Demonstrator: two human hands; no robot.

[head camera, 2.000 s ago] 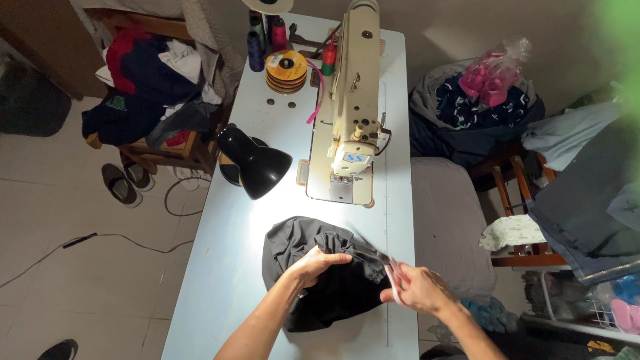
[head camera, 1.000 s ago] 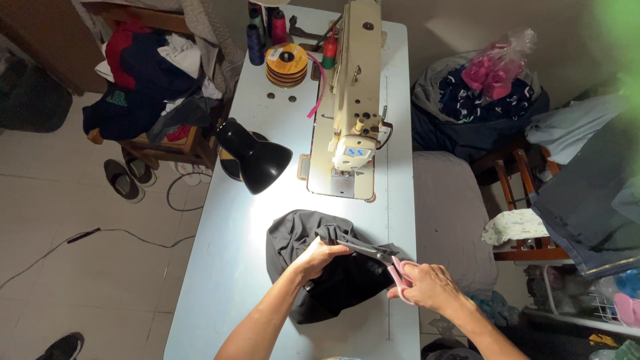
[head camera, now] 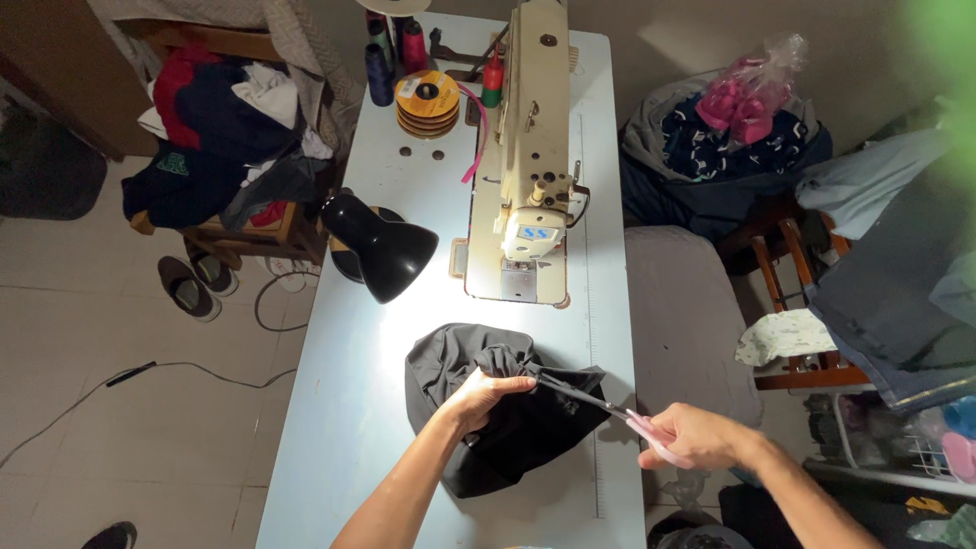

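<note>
Black fabric [head camera: 526,427] lies bunched on the pale blue sewing table [head camera: 305,473]. My left hand [head camera: 484,396] grips the fabric near its upper middle, the thumb pointing right. In my right hand [head camera: 690,438], off the table's right edge, are scissors with pink handles [head camera: 656,438]; their blades reach left over the cloth to just beside my left thumb. The blades look nearly closed, and whether cloth lies between them cannot be told. Beyond the fabric stands an industrial sewing machine [head camera: 537,152], its needle area above a metal plate.
A black desk lamp [head camera: 381,252] shines on the table from the left. Ribbon spools [head camera: 427,107], thread cones [head camera: 377,76] and a small red-and-green bottle [head camera: 492,80] stand at the back. A padded seat [head camera: 686,320] adjoins the right edge; a chair with clothes [head camera: 229,130] is left.
My right hand has moved right and a little down with the scissors, whose handles have come closer together than one second ago. My left hand still holds the black fabric.
</note>
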